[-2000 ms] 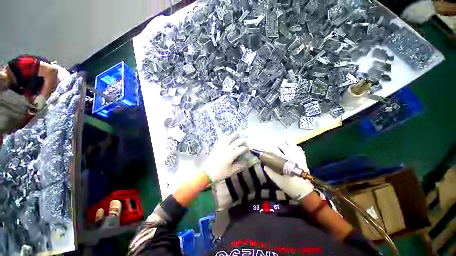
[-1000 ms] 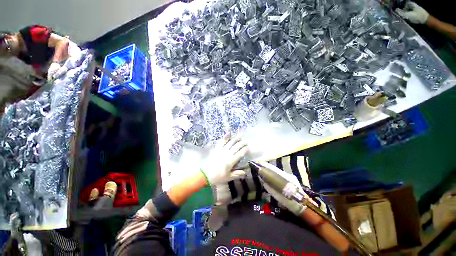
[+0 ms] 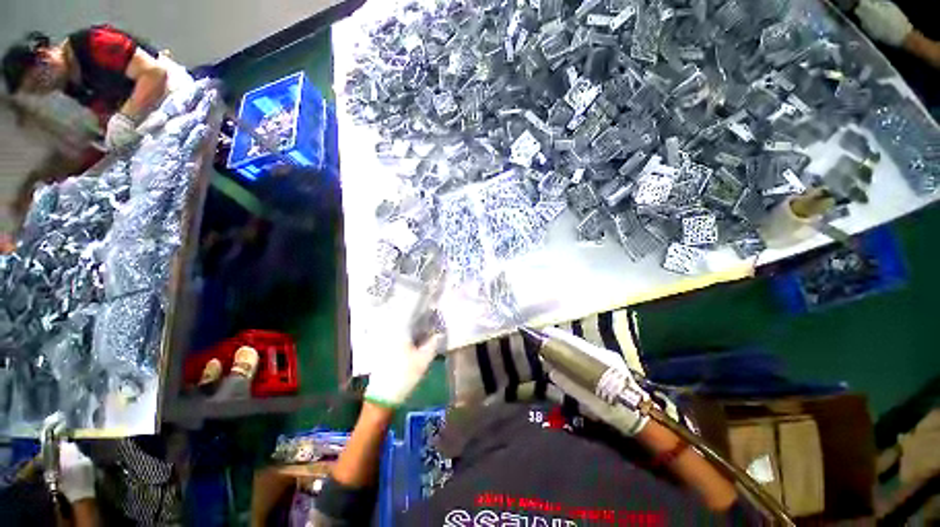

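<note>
My right hand (image 3: 603, 389), in a white glove, is closed around a silver-tan air tool (image 3: 579, 365). The dark narrow tip points up-left at the table's front edge. My left hand (image 3: 404, 362), also gloved, is over the front left of the white table (image 3: 629, 283). A blurred grey shape lies at its fingertips; I cannot tell whether the fingers hold it. A large heap of grey die-cast metal parts (image 3: 608, 124) covers the table. A flat patch of small bright pieces (image 3: 490, 229) lies at the heap's near left side.
A tan cup (image 3: 789, 224) stands at the table's right. Blue crates are left (image 3: 280, 126), below right (image 3: 840, 273) and beside my lap (image 3: 412, 453). An open cardboard box (image 3: 804, 453) is at lower right. Other people work at the left table (image 3: 144, 396); a gloved hand shows top right.
My left hand has moved away from the tool tip, leftward over the table. My right hand still holds the tool near the table's edge. The view has shifted, so the table appears further right.
</note>
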